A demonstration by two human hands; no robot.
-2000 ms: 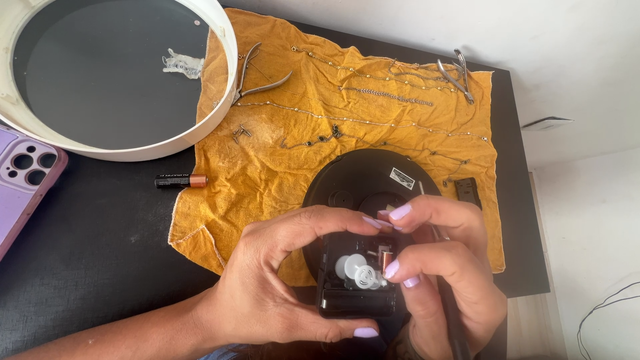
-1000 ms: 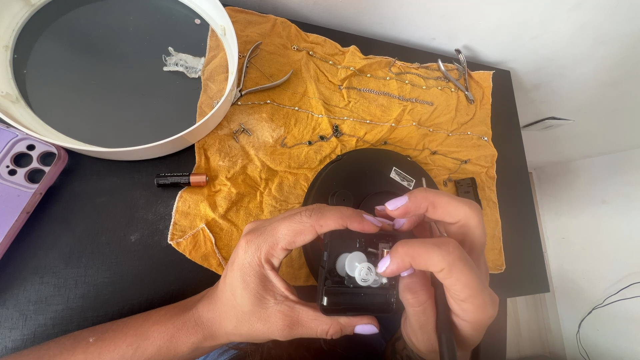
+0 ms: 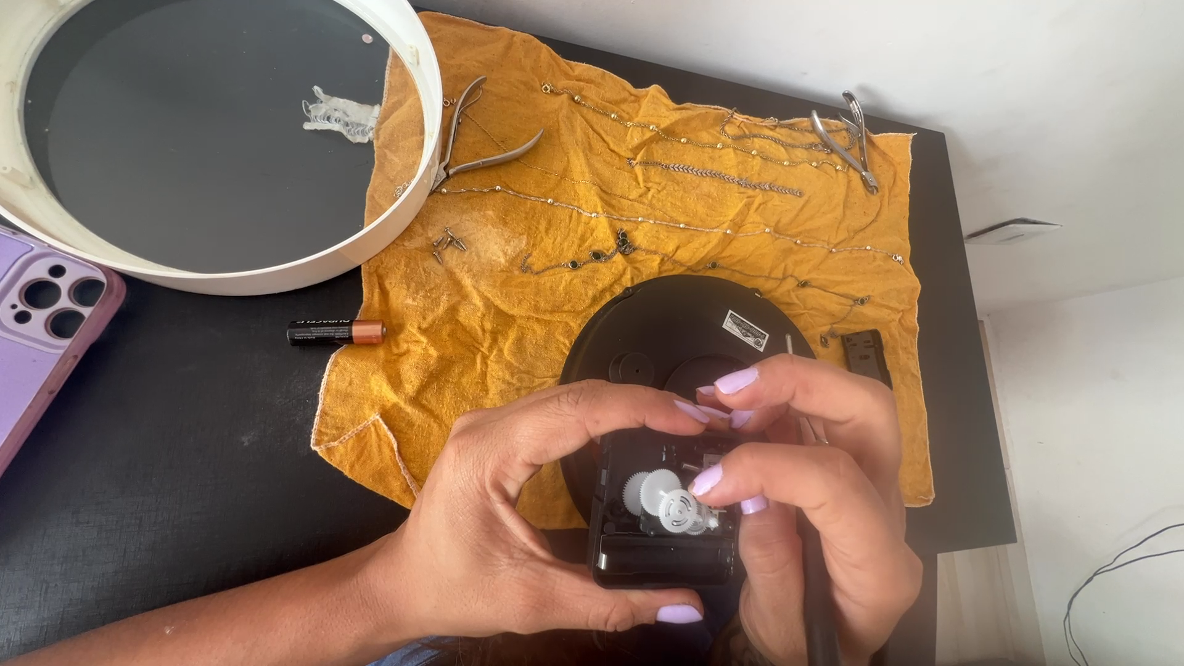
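Observation:
My left hand (image 3: 546, 509) grips an opened black quartz clock movement (image 3: 661, 555) between thumb and fingers. White plastic gears (image 3: 677, 509) show inside it, above the battery bay. My right hand (image 3: 823, 481) has its index fingertip at the gears and its other fingers by the top edge of the case. A slim dark-handled tool (image 3: 818, 583) with a thin metal shaft is held in my right hand, its handle running down beside the palm. Below the movement lies a round black clock part (image 3: 601, 342) with a label. What the right fingertips pinch, if anything, is hidden.
A mustard cloth (image 3: 481, 296) bears chains (image 3: 684, 225), small screws (image 3: 449, 242), nippers (image 3: 462, 148), a second pair of nippers (image 3: 856, 148) and a black plastic cover (image 3: 865, 356). To the left are an AA battery (image 3: 335, 332), a white round frame (image 3: 407, 203) and a purple-cased phone (image 3: 46, 342).
The copper-coloured coil visible near my right fingertips two seconds ago is now mostly covered by them. My right index finger has shifted slightly left, onto the gears. My left hand keeps its hold.

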